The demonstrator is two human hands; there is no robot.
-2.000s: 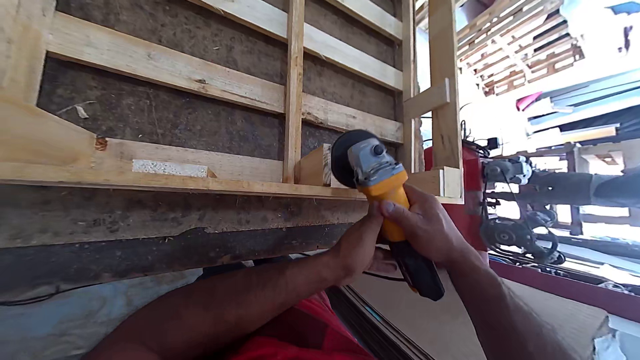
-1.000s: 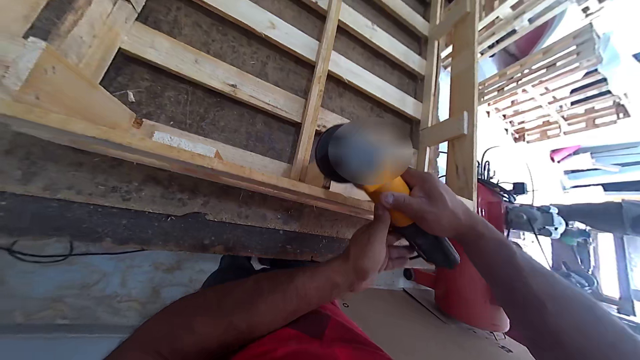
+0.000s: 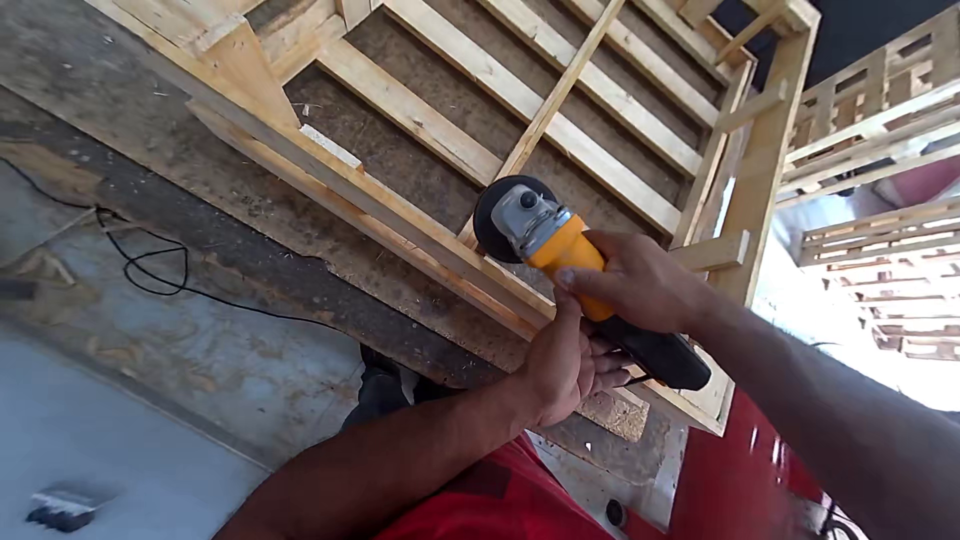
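A yellow and black angle grinder [image 3: 574, 255] with a dark disc [image 3: 499, 219] is held over the near rail of a slatted wooden frame [image 3: 420, 112]. My right hand [image 3: 649, 281] wraps around its yellow body from above. Beneath the tool, my left hand [image 3: 562, 360] has its thumb against the body and its fingers partly spread under the black handle; how firmly it holds is hard to see. The disc hangs beside the frame's narrow lengthwise strip, and whether it touches wood cannot be told.
A black cord [image 3: 180, 281] lies looped on the floor at the left. More slatted wooden pieces [image 3: 885, 292] stand at the right. Something red and shiny [image 3: 735, 465] is below the frame's near right corner. A short block [image 3: 712, 253] juts from the frame's right side.
The view has turned and shifted, with more floor showing at the left. Both hands stay at the grinder. Its disc, near a wood block at the rail earlier, is now by the lengthwise strip.
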